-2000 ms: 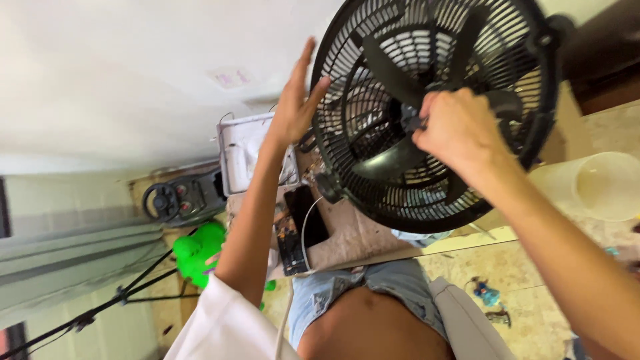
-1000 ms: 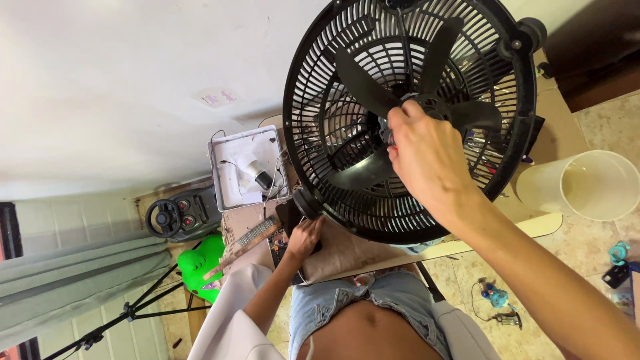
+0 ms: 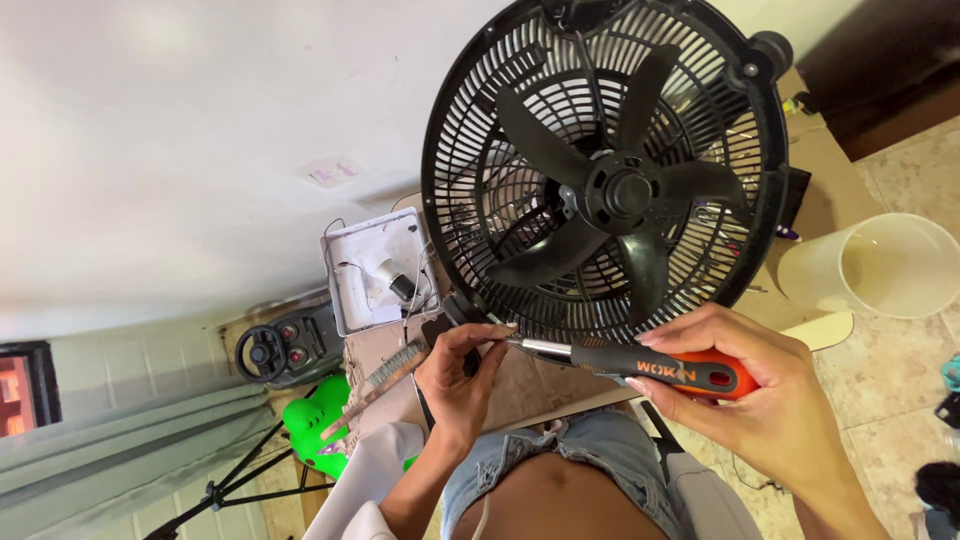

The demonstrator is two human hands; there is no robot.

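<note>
A black fan grille [image 3: 469, 217] with a five-bladed black fan blade [image 3: 626, 191] inside stands on the table, its blade side facing me. My right hand [image 3: 739, 390] grips the orange and black handle of a Wokin screwdriver [image 3: 652, 365], held level below the grille and pointing left. At its tip, the thumb and fingers of my left hand [image 3: 461, 367] pinch together; a small piece seems to be at the fingertips, too small to name. The screwdriver overlaps the lower rim of the grille in this view.
Left of the fan, a white tray [image 3: 346, 289] holds a light bulb in a black socket [image 3: 394, 277]. A wire brush [image 3: 394, 364] lies near my left hand. A translucent plastic container [image 3: 810, 270] stands at the right table edge. Beyond the left side are a toy steering wheel [image 3: 260, 352] and a tripod [image 3: 240, 480].
My right hand has left the fan's hub and now holds the screwdriver. My left hand, earlier low by the table edge, has risen to the screwdriver's tip.
</note>
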